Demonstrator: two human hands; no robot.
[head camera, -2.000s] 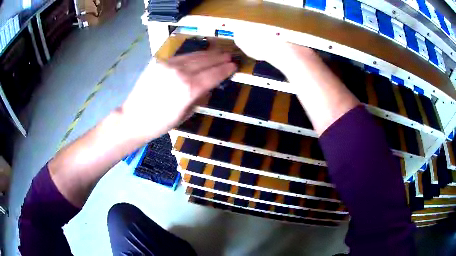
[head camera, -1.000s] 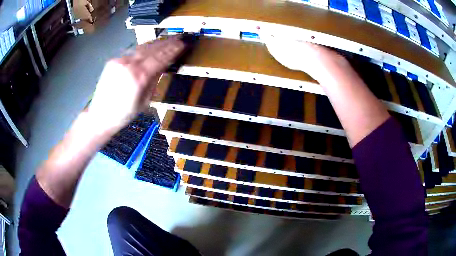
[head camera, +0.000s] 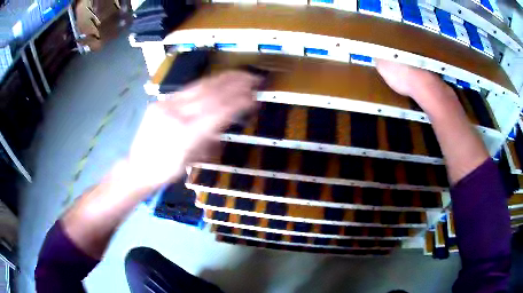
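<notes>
My left hand (head camera: 198, 117) is blurred in front of the left part of the upper open shelf (head camera: 321, 77). A dark edge shows at its fingertips, and it seems to grip a black piece (head camera: 255, 72). Another flat black piece (head camera: 184, 70) lies across the left end of this shelf. My right hand (head camera: 404, 79) reaches into the shelf further right; its fingers are hidden under the board above. Black pieces (head camera: 321, 126) lie spaced apart on the tiers below. A dark stack (head camera: 157, 22) sits at the left end of the board above.
A white front rail (head camera: 338, 103) edges the shelf, and a white post (head camera: 504, 111) stands at right. A blue crate (head camera: 178, 209) of black pieces is on the floor, lower left. Dark racks stand far left, with a cardboard box (head camera: 92, 23) behind. My knee (head camera: 155, 272) shows at the bottom.
My left hand has moved right from the shelf's left end, where a black piece now shows. My right hand has moved further right. The view has shifted slightly.
</notes>
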